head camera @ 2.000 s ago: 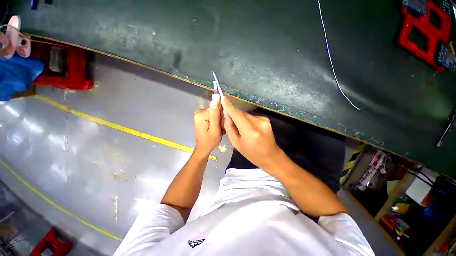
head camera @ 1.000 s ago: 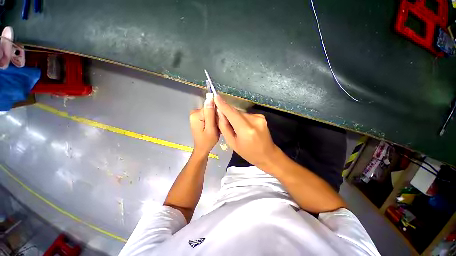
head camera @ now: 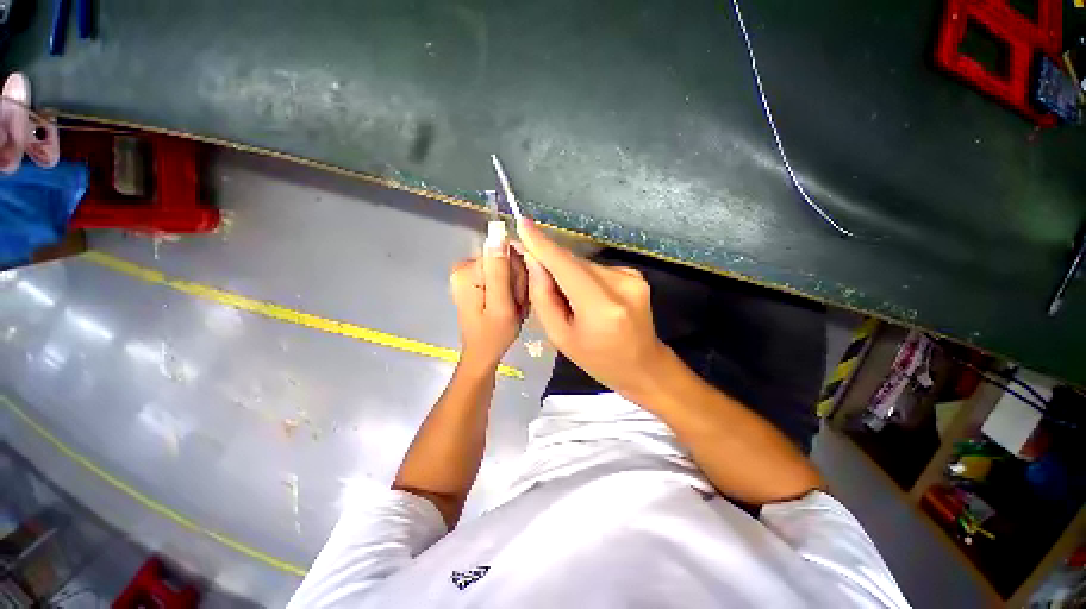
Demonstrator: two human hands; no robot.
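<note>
My left hand (head camera: 486, 297) is shut on a tiny pale workpiece (head camera: 493, 205), pinched between thumb and fingertips just off the bench edge; what it is cannot be told. My right hand (head camera: 592, 303) grips a slim silver-white pointed tool (head camera: 506, 186), perhaps tweezers or a knife. The tool points away from me, its tip beyond the bench edge and to the right of the workpiece. The two hands are side by side, close together. The hidden fingers of both hands cannot be seen.
The green bench mat (head camera: 595, 131) bears a long thin pale wire (head camera: 780, 143), a red frame (head camera: 994, 60) with a blue-grey board (head camera: 1059, 93), a dark stick tool (head camera: 1068, 276) and blue-handled tools (head camera: 72, 24). A wooden shelf (head camera: 941, 458) stands lower right, pink-white slippers far left.
Against one second ago, the tool tip has parted slightly from the workpiece, to the right. The view has shifted slightly, and both hands keep their holds.
</note>
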